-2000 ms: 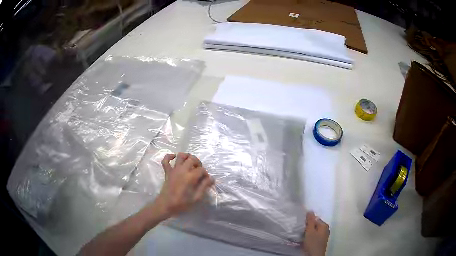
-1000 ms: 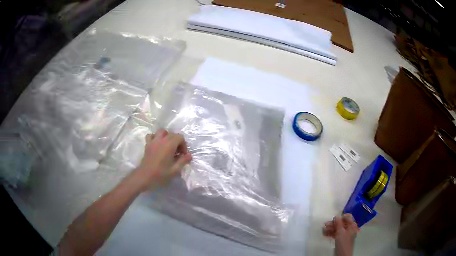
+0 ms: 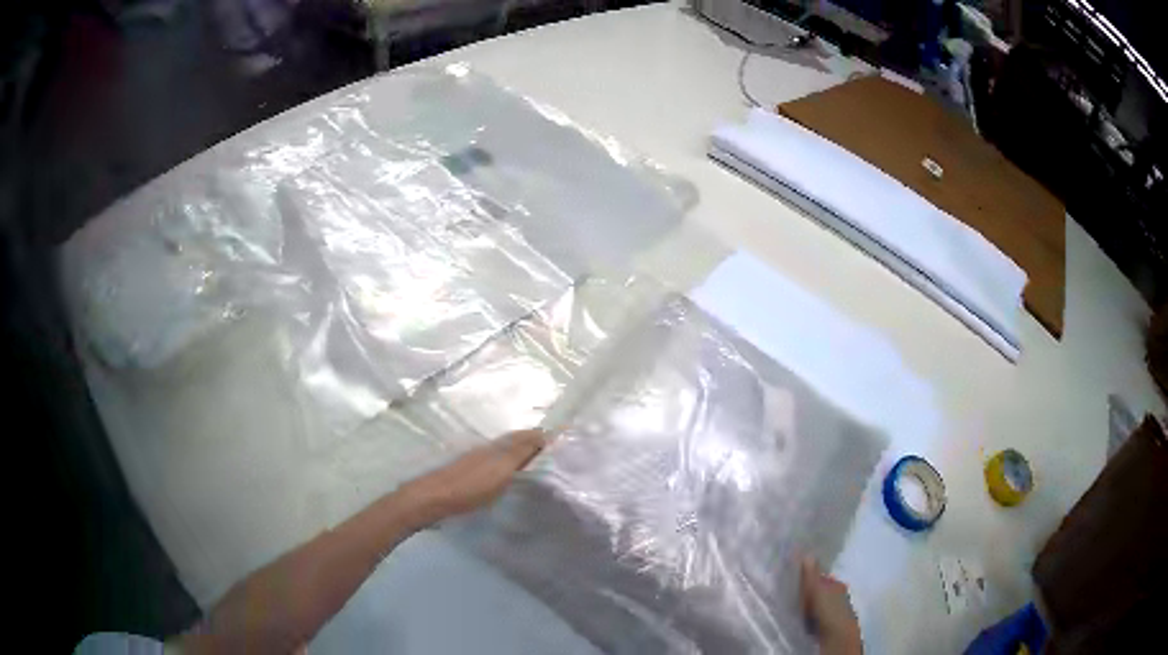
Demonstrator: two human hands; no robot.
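Observation:
A packed bag [image 3: 692, 448], a flat grey block under shiny clear plastic, lies on white tissue paper [image 3: 820, 339]. My left hand [image 3: 506, 463] is at its left edge and grips it, with the fingertips hidden under or behind the plastic. My right hand [image 3: 830, 612] is at its lower right edge, partly cut off by the picture's bottom; its fingers lie along the edge and its grip is not clear. Loose clear poly bags [image 3: 397, 243] lie to the left on the white table [image 3: 640, 128].
A blue tape roll [image 3: 915, 494] and a yellow tape roll [image 3: 1009, 477] lie at right, near white barcode stickers [image 3: 961, 583]. The blue tape dispenser [image 3: 1012, 633] is cut off below. A brown bag [image 3: 1114, 537] stands far right. A tissue stack [image 3: 871, 237] and cardboard [image 3: 948, 179] lie behind.
The view has swung left, so things sit further right. My right hand has left the tape dispenser for the packed bag's right edge. My left hand has moved from its top to its left edge.

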